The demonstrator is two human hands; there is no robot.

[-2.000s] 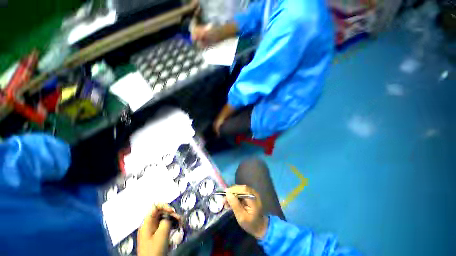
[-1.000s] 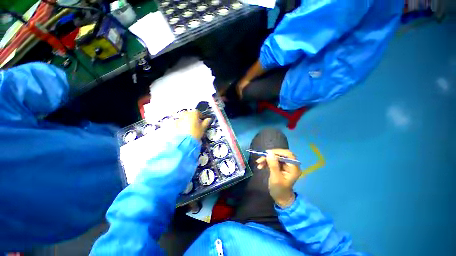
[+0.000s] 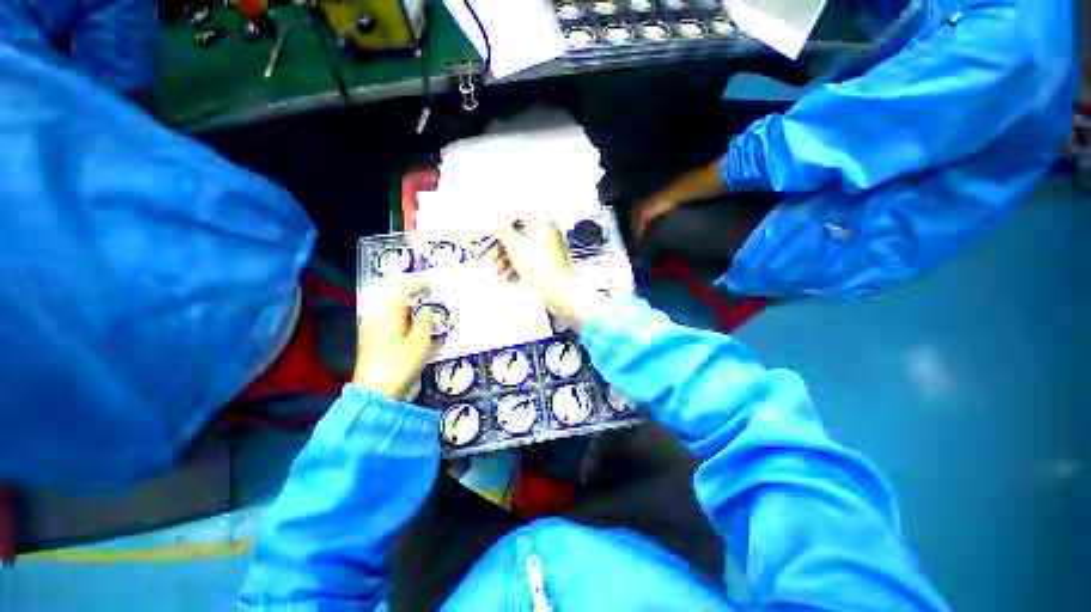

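The clear blister tray (image 3: 544,439) lies in front of me with round parts with white faces and dark slashes in its pockets. My left hand (image 3: 395,341) holds a round part (image 3: 432,318) between thumb and fingers over the tray's left side. A white sticker sheet (image 3: 497,307) lies across the tray's middle. My right hand (image 3: 535,257) is over the sheet's far edge with its fingertips together; the tweezers (image 3: 488,248) show only faintly there. One plain black disc (image 3: 586,234) sits in the far right corner.
A white paper stack (image 3: 514,173) lies beyond the tray. The green bench (image 3: 239,84) holds a yellow-and-black box (image 3: 373,22), a second tray (image 3: 646,46) and loose sheets. A binder clip (image 3: 468,90) hangs at its edge. People in blue smocks sit left (image 3: 132,275) and right (image 3: 909,155).
My left hand has drawn back from the tray's far right to its left side, now with a round part. My right hand has moved from beside the tray to over the sheet. The view has shifted.
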